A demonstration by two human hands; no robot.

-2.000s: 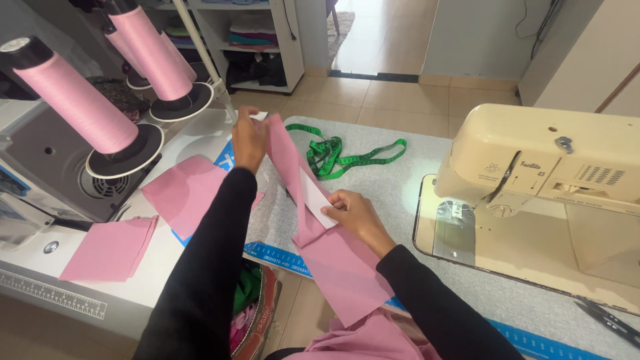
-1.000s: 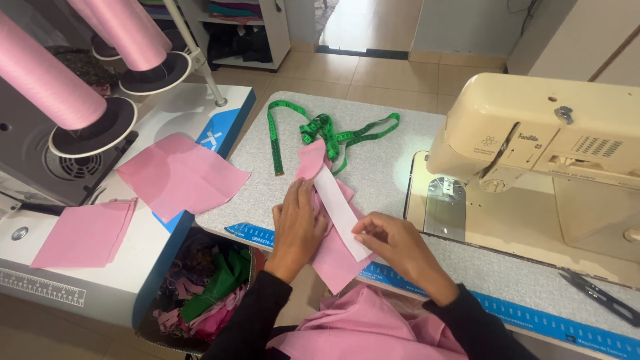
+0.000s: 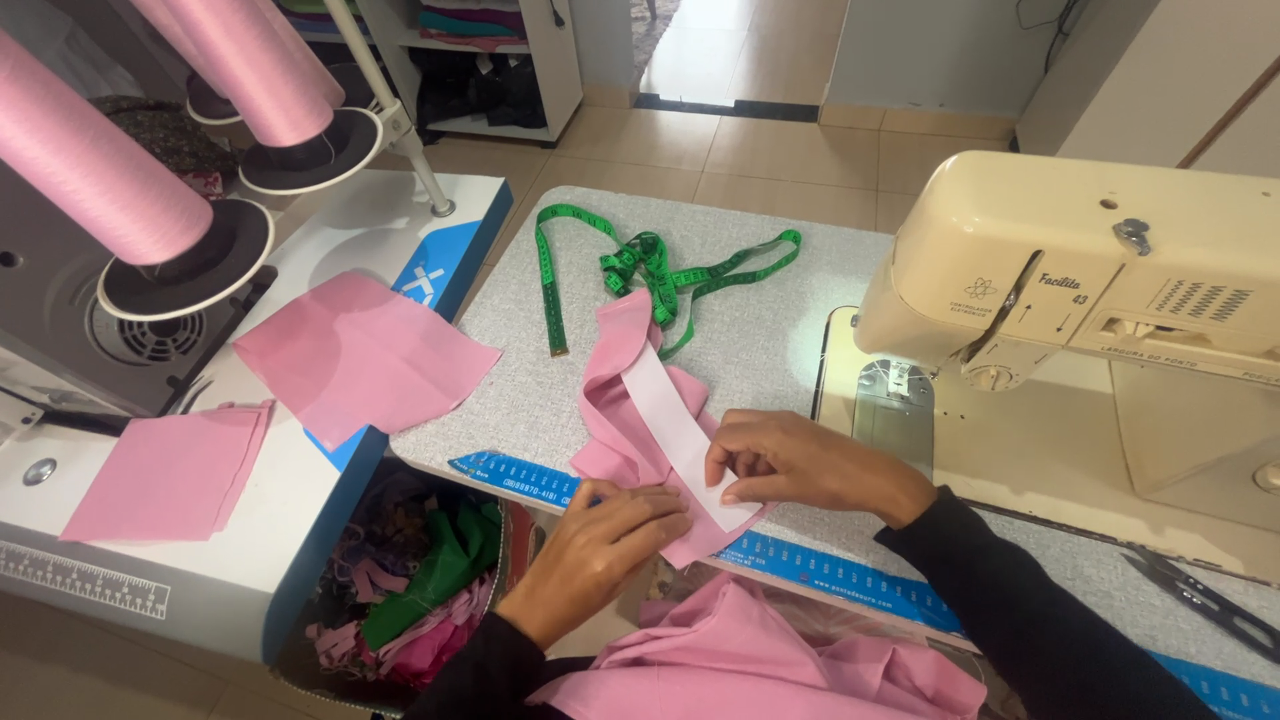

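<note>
A strip of pink fabric (image 3: 612,395) lies rumpled on the grey sewing table, with a white strip (image 3: 668,420) on top of it. My right hand (image 3: 800,465) pinches the lower end of the white strip between thumb and fingers. My left hand (image 3: 610,545) rests on the pink fabric's lower left edge at the table's front; whether its fingers grip the cloth is unclear. Just beyond the fabric's upper end lies a tangled green tape measure (image 3: 650,265). More pink fabric (image 3: 760,660) is bunched below the table edge, near my body.
A cream sewing machine (image 3: 1060,270) stands at right, with thread snips (image 3: 1210,600) before it. Blue measuring tape (image 3: 850,580) edges the table. At left, pink pieces (image 3: 370,350) and stacked pink squares (image 3: 170,475) lie near pink thread cones (image 3: 110,150). A scrap bin (image 3: 500,560) sits below.
The pink strip, earlier held up between both hands, now lies on the table. My left hand has moved from its upper end down to the table's front edge. The view has shifted.
</note>
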